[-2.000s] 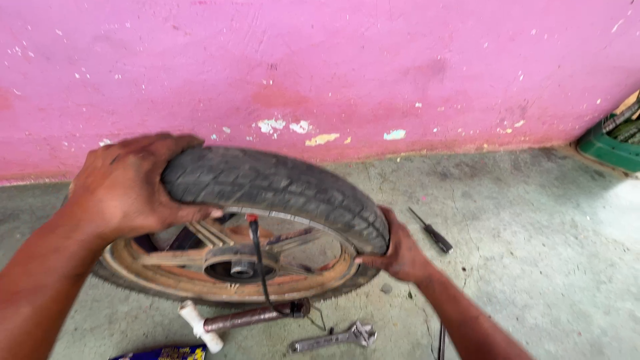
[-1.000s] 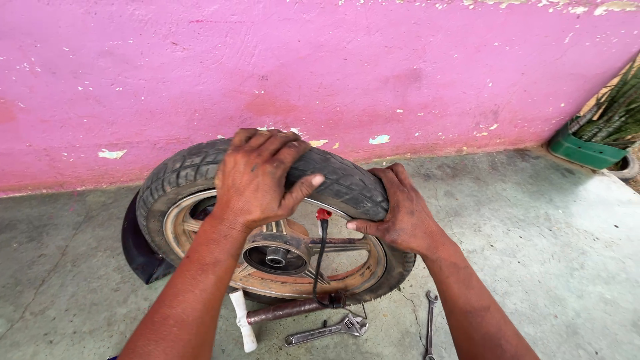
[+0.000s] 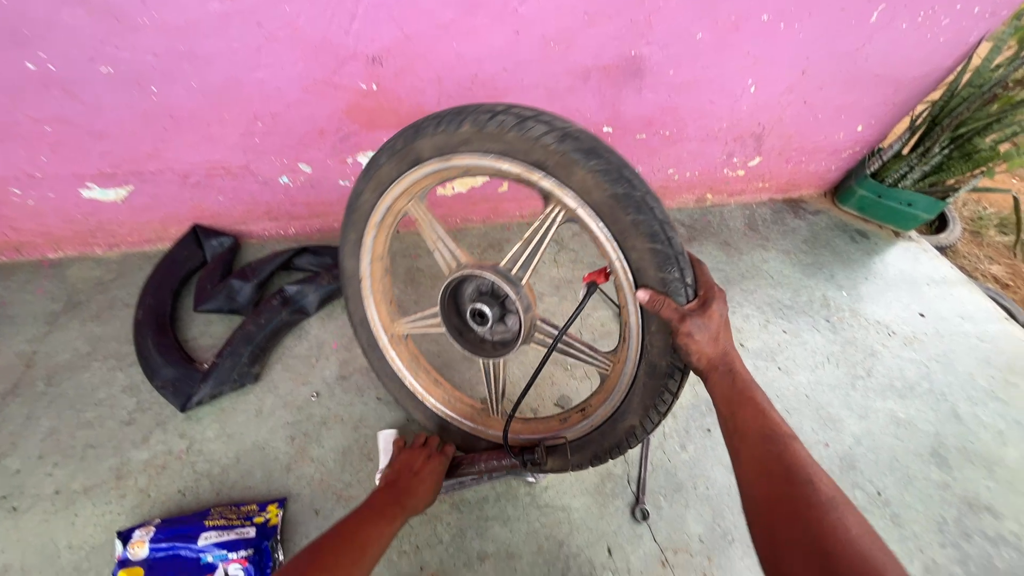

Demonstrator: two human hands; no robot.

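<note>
A motorcycle wheel (image 3: pixel 488 312) with a black tyre (image 3: pixel 520 128) and dusty spoked rim stands tilted on the concrete floor. My right hand (image 3: pixel 696 320) grips the tyre at its right side, thumb toward the rim. My left hand (image 3: pixel 420 472) is on the handle end of a hand pump (image 3: pixel 484 462), low at the wheel's bottom left; its fingers partly hide the white handle (image 3: pixel 386 448). The pump's black hose (image 3: pixel 540 368) runs up to a red connector (image 3: pixel 596 277) at the rim's inner right side.
A folded black inner tube (image 3: pixel 176 344) lies left of the wheel. A blue packet (image 3: pixel 208 540) is at lower left. A wrench (image 3: pixel 642 488) lies near the tyre's lower right. Behind is a pink wall (image 3: pixel 240 104); a green planter (image 3: pixel 888 200) with plants stands far right.
The wheel has been raised from a low lean to a more upright tilt. My left hand has left the tyre's top and moved down to the pump. My right hand remains on the tyre.
</note>
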